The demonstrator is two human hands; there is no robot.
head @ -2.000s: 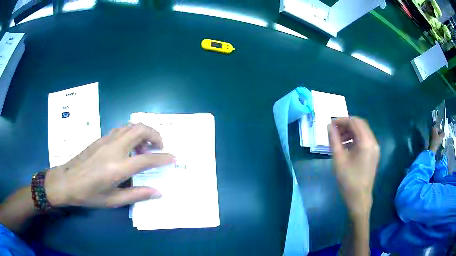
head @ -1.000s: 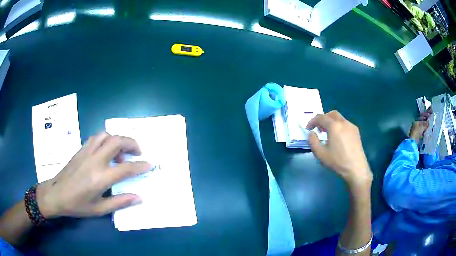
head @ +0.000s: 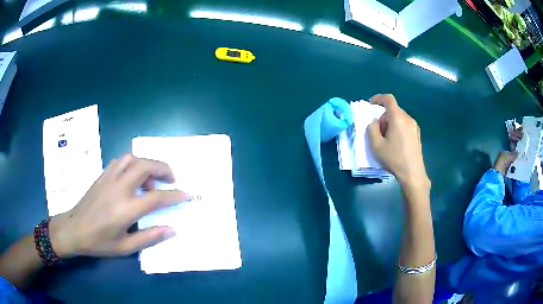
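A pile of white card sleeves [head: 205, 237] lies in front of me, left of centre. My left hand [head: 134, 208] rests over its left side with the fingers apart and partly covers the small black heading. My right hand [head: 393, 139] is at the stack of white insert cards [head: 363, 157], its thumb and forefinger near the top right of the stack; whether it grips a card is hidden. The light blue label roll [head: 335, 117] stands against the stack's left side, its ribbon running down to the near edge. A white printed sheet [head: 71, 157] lies at the left.
A yellow pointed device [head: 234, 55] lies at the far middle of the dark green bench. An open white box [head: 396, 27] is at the far right, with another white piece [head: 506, 68] beyond. A co-worker's blue sleeve [head: 497, 214] and hands are at the right. White stacks show at far left.
My right hand has moved from the near right part of the insert stack up to its upper right. My left hand stays on the sleeve pile. The camera view has shifted somewhat.
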